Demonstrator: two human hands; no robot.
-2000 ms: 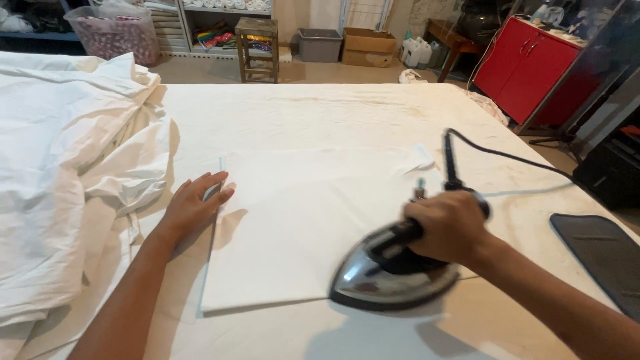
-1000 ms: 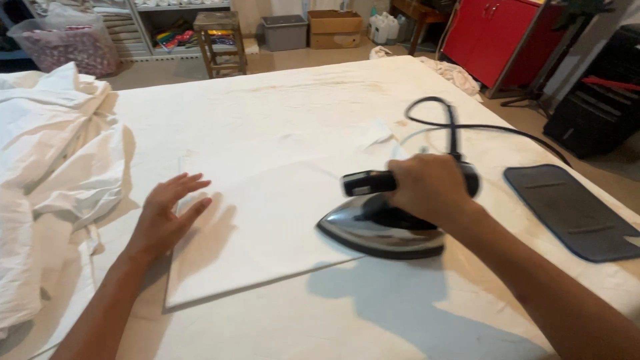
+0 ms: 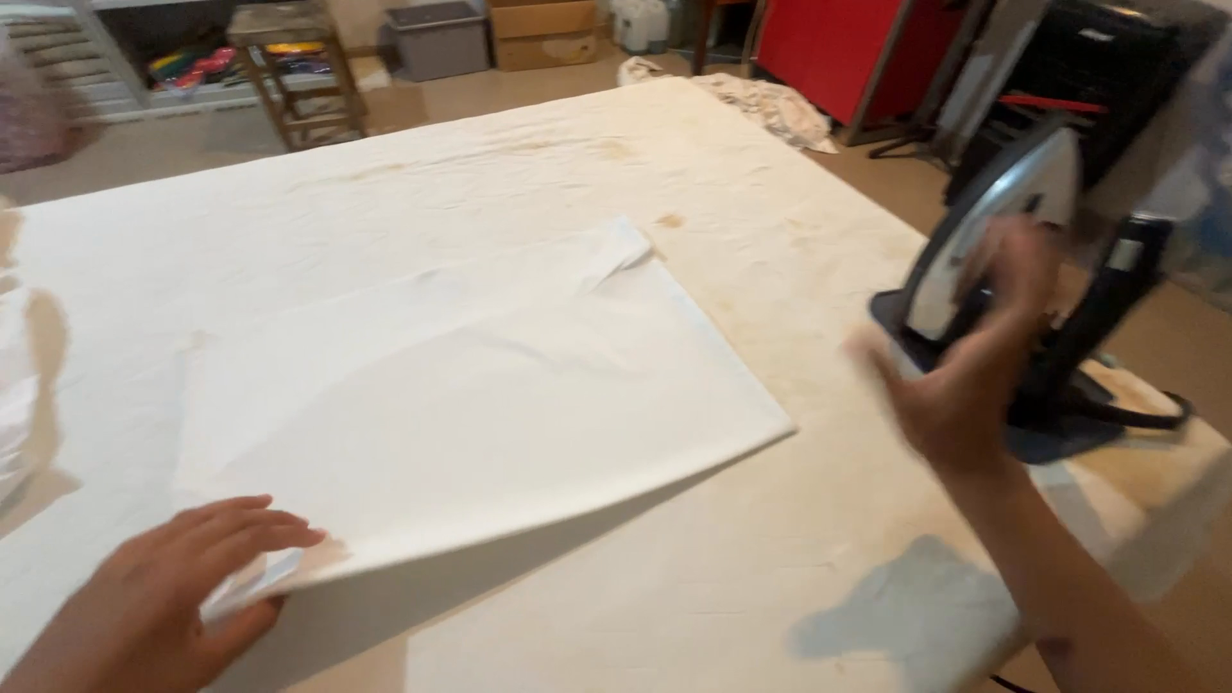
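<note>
A folded white cloth (image 3: 500, 404) lies flat on the pale sheet covering the table (image 3: 818, 539), its far right corner rumpled. My left hand (image 3: 212, 568) is at the cloth's near left corner, fingers above and thumb under the edge, gripping it. On the right, the electric iron (image 3: 996, 236) stands upright on its heel on a dark rest pad (image 3: 1068, 438), soleplate facing left. My right hand (image 3: 972, 356) is beside the iron in front of its soleplate, blurred, with fingers apart and off the handle.
Crumpled white fabric (image 3: 19, 385) lies at the left edge. The iron's black cord loops at the table's right side. Beyond the table are a wooden stool (image 3: 279, 34), a grey bin (image 3: 438, 43), a cardboard box (image 3: 544, 34) and a red cabinet (image 3: 828, 58).
The iron has gone from lying on the cloth to standing on the pad at the right, and my right hand has let go. My left hand has taken the near corner. The view has shifted.
</note>
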